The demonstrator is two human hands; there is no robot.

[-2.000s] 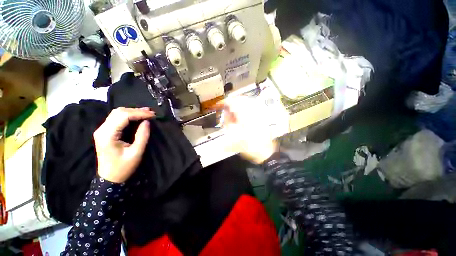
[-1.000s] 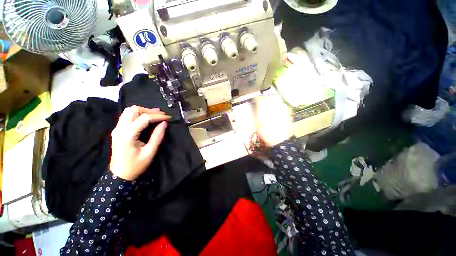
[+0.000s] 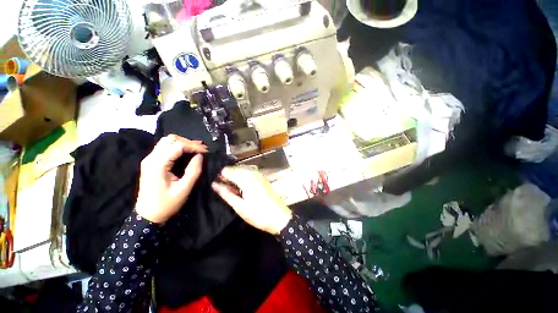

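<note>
The black garment piece [image 3: 110, 183] lies over the left of the machine table and down onto the red-aproned lap. The cream overlock machine [image 3: 275, 67] stands behind it, its needle area [image 3: 214, 113] just beyond the cloth. My left hand [image 3: 166, 178] rests on the cloth, thumb and fingertips pinching its fabric. My right hand [image 3: 252, 197] is on the cloth in front of the needle area, fingers curled at the fabric, close to the left hand. Whether snips are in the right palm is hidden.
A red cord [image 3: 318, 183] lies at the table's front edge. A desk fan [image 3: 84, 35] and an open cardboard box [image 3: 43, 101] stand at back left. Pale scraps [image 3: 437, 113] hang at the machine's right. A navy cloth heap [image 3: 489, 67] lies beyond, above the green floor.
My right hand has moved left from the machine's bright front plate onto the black cloth, uncovering the red cord. My left hand stays on the cloth. The view has shifted slightly.
</note>
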